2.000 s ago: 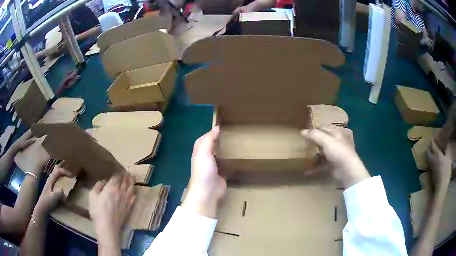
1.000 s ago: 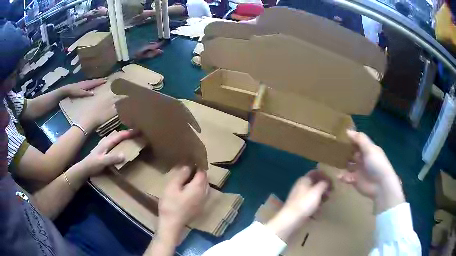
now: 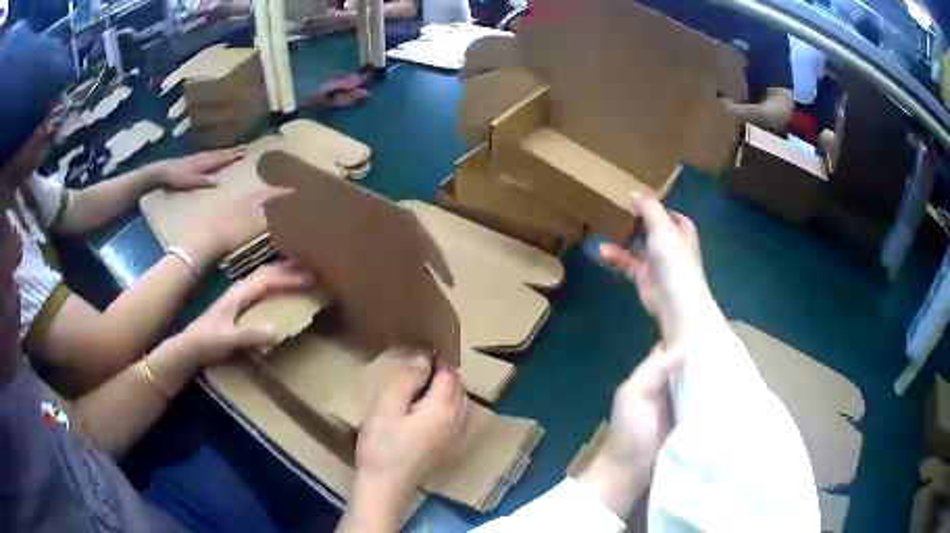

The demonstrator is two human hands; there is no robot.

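Observation:
An open mailer box (image 3: 583, 172) with its lid raised is tilted at the upper middle, against another open box (image 3: 474, 172). My right hand (image 3: 661, 255) is at its near right corner, fingertips on the wall, and holds it. My left hand (image 3: 638, 422) is low in the middle beside my right forearm, over the blanks; the right sleeve partly hides it and its grip is unclear. Flat box blanks (image 3: 802, 390) lie in front of me, largely covered by my arms.
At left, a neighbour's hands (image 3: 411, 416) fold a box blank (image 3: 359, 250) over stacked cardboard. More stacked blanks (image 3: 500, 276) lie between us. Another person's hands are further left. An open box (image 3: 781, 167) stands back right, below a metal rail (image 3: 823, 47). White posts (image 3: 276, 62) rise at the back left.
The view has turned left. My right hand has carried the box from in front of me to the upper middle, beside the other open box. My left hand has let go of it and dropped lower.

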